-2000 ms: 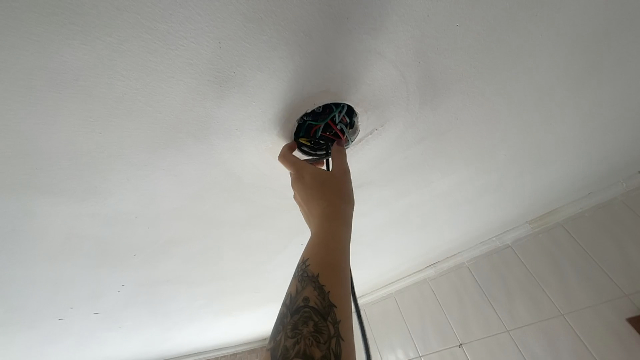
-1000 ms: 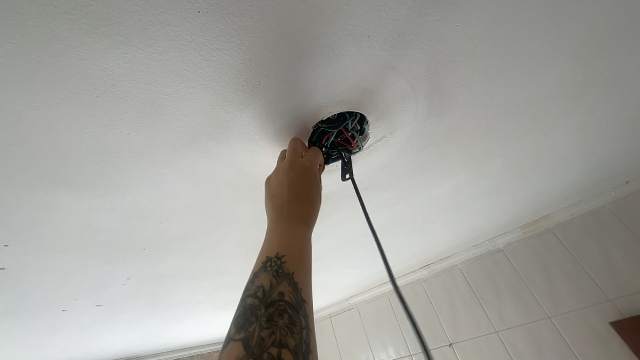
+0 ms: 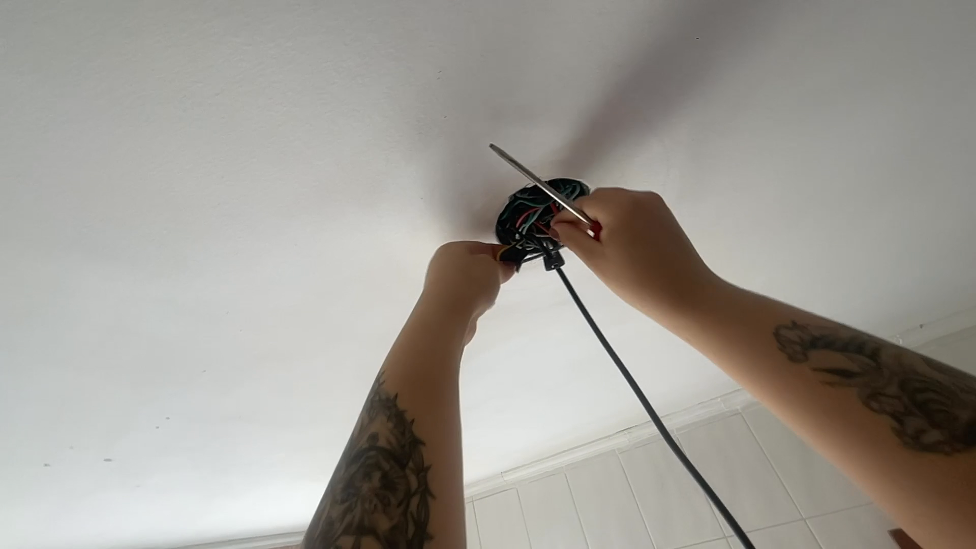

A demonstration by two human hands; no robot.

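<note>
A round electrical box recessed in the ceiling is full of green, red and dark wires. At its lower left rim, my left hand pinches a small dark piece, with a bit of yellow wire beside the fingertips. My right hand is at the right rim and grips a screwdriver whose metal shaft points up and left across the opening; its red handle is mostly hidden in the palm. Between the hands a black cable hangs from a small black clamp at the lower rim.
White ceiling surrounds the box. Below, a light trim strip runs above a white tiled wall. The cable slants down to the right, below my right forearm. Something reddish-brown shows at the lower right.
My right hand has come into view with the screwdriver, at the right side of the box. My left hand stays at the lower left rim, where it was one second ago.
</note>
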